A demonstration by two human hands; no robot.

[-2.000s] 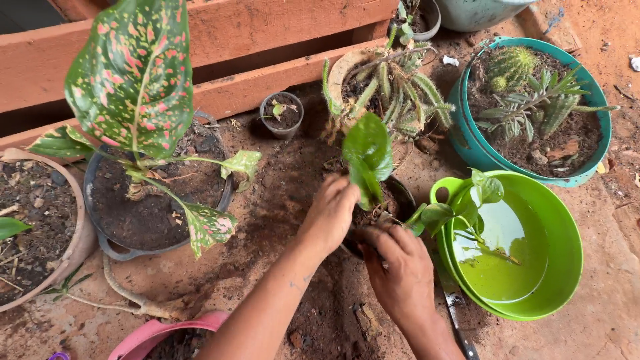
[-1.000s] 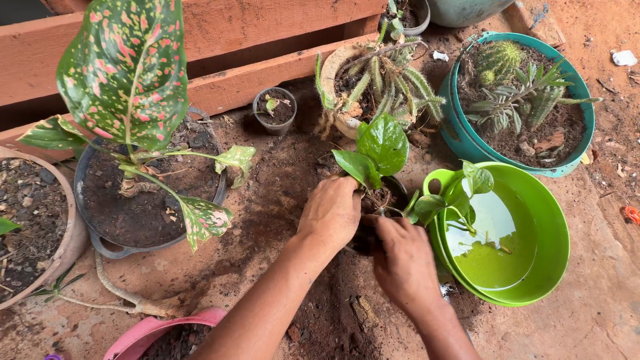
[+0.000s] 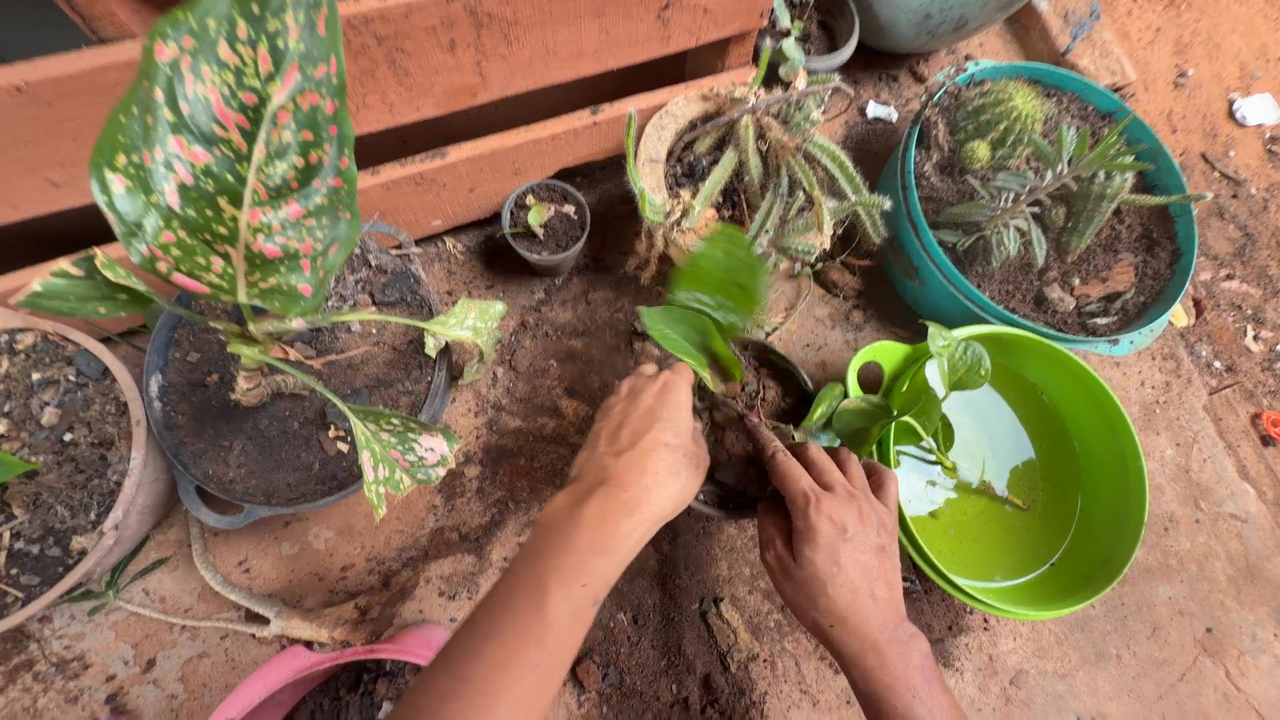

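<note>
A leafy green cutting (image 3: 695,340) stands in a dark pot of soil (image 3: 770,380) in the middle of the view, its upper leaf blurred. My left hand (image 3: 645,440) grips the base of the cutting at the pot's left rim; the fingertips are partly hidden. My right hand (image 3: 835,520) lies over the pot's right side, index finger extended onto the soil and the other fingers bent. Just right of it, a bright green bucket (image 3: 1120,480) holds water and another leafy cutting (image 3: 940,400), whose stem dips into the water.
A teal pot (image 3: 900,240) of cacti stands at the upper right, a round cactus pot (image 3: 665,150) behind my hands. A small plastic cup (image 3: 548,262) of soil, a black pot (image 3: 435,390) with a pink-spotted plant and a pink pot (image 3: 290,675) are leftward. A wooden slatted structure (image 3: 540,60) runs behind.
The cutting's leaves have shifted and now lean differently above the pot. My right hand has its index finger stretched onto the soil, where earlier its fingers were bent at the pot.
</note>
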